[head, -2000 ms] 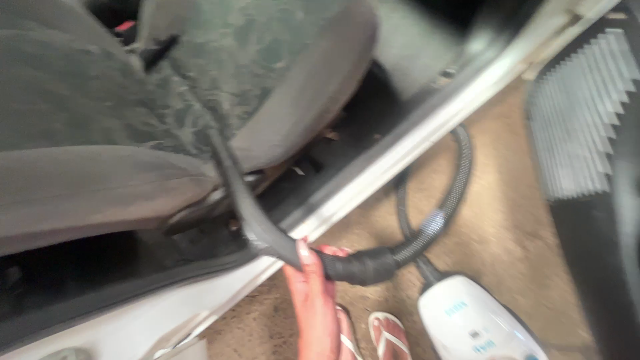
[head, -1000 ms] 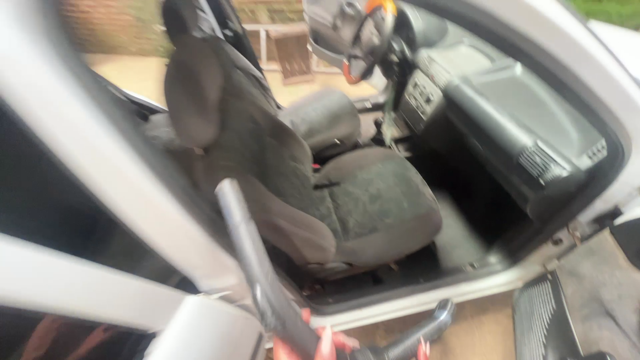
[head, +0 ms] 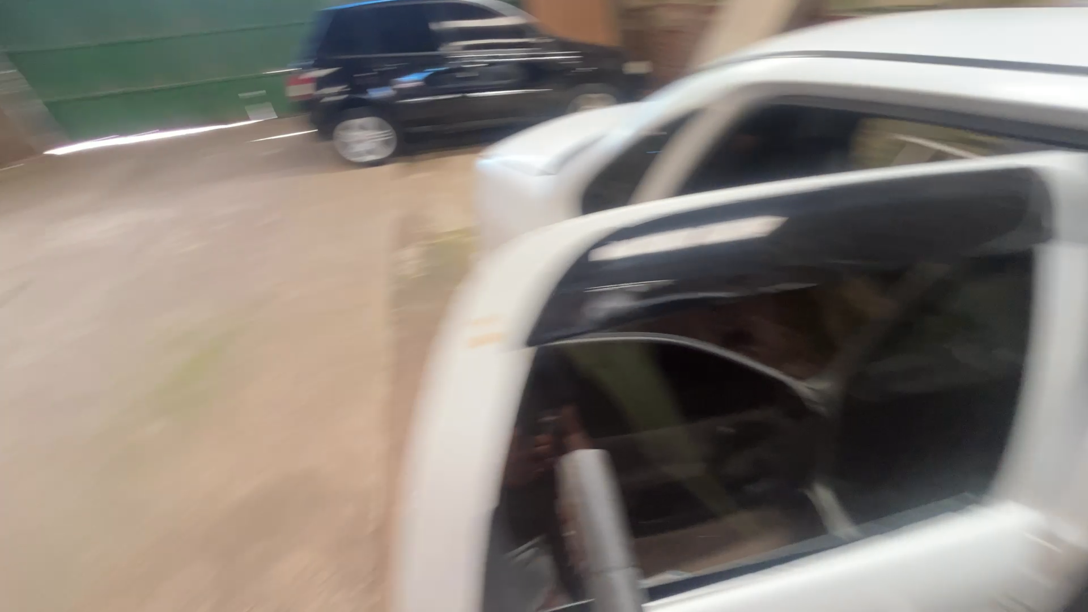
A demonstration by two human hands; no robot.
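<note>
The upper end of a grey vacuum cleaner tube (head: 599, 527) rises from the bottom edge of the head view, in front of the dark window glass (head: 731, 425) of a white car door (head: 450, 416). Its lower part is cut off by the frame. Neither my left hand nor my right hand shows directly, so what they hold is hidden. A dim, blurred reflection lies in the glass just left of the tube.
The white car's body and roof (head: 918, 38) stand behind the door at right. A dark car (head: 476, 93) is parked farther back, near a green metal gate (head: 161, 59). Brown ground (head: 187, 340) stretches along the left.
The view has swung up and away from the car's seat to the outside of the door and the yard. The hands seen low in the earlier frames are out of sight.
</note>
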